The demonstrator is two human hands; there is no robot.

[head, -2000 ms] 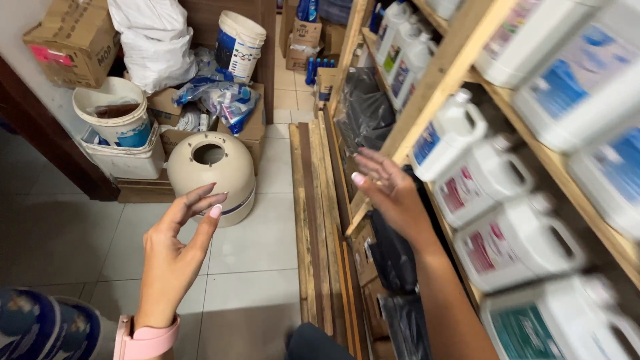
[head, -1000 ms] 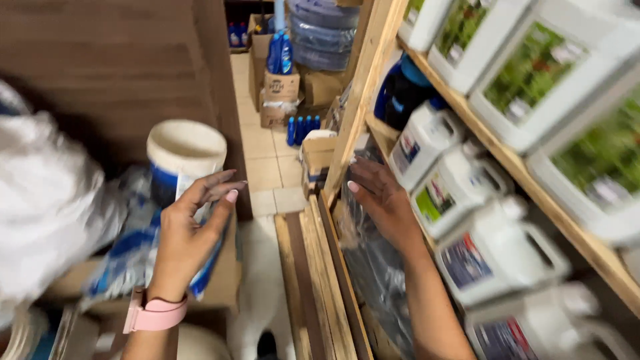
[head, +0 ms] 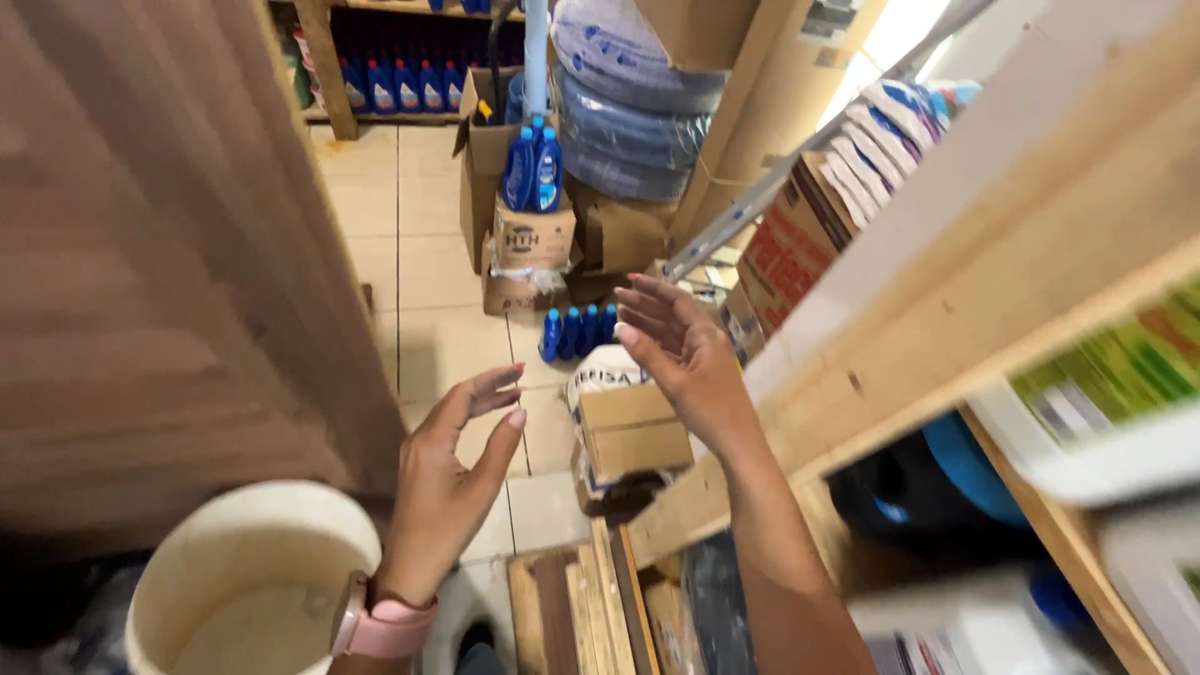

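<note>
My left hand (head: 455, 473), with a pink-strapped watch (head: 389, 628) on its wrist, is raised with fingers curved and apart, holding nothing. Close to its lower left stands a white plastic bucket (head: 211, 534) with an open top. My right hand (head: 680, 366) is empty too, its fingers spread above a cardboard box (head: 633, 431) and a white bag (head: 605, 370) on the floor. Several blue bottles (head: 572, 333) with light blue caps stand just beyond the bag, left of the right fingertips.
A brown panel (head: 187, 234) fills the left side. Wooden shelving (head: 937, 366) with white containers (head: 1059, 441) runs along the right. Wooden planks (head: 586, 600) lie at the bottom. Farther off are stacked cartons (head: 534, 234), coiled blue hoses (head: 628, 122) and a metal ladder (head: 731, 220).
The view has moved forward along the passage, past the beige rounded vessel seen two seconds ago. Both hands remain raised and empty; the hoses and the cartons beyond now show nearer.
</note>
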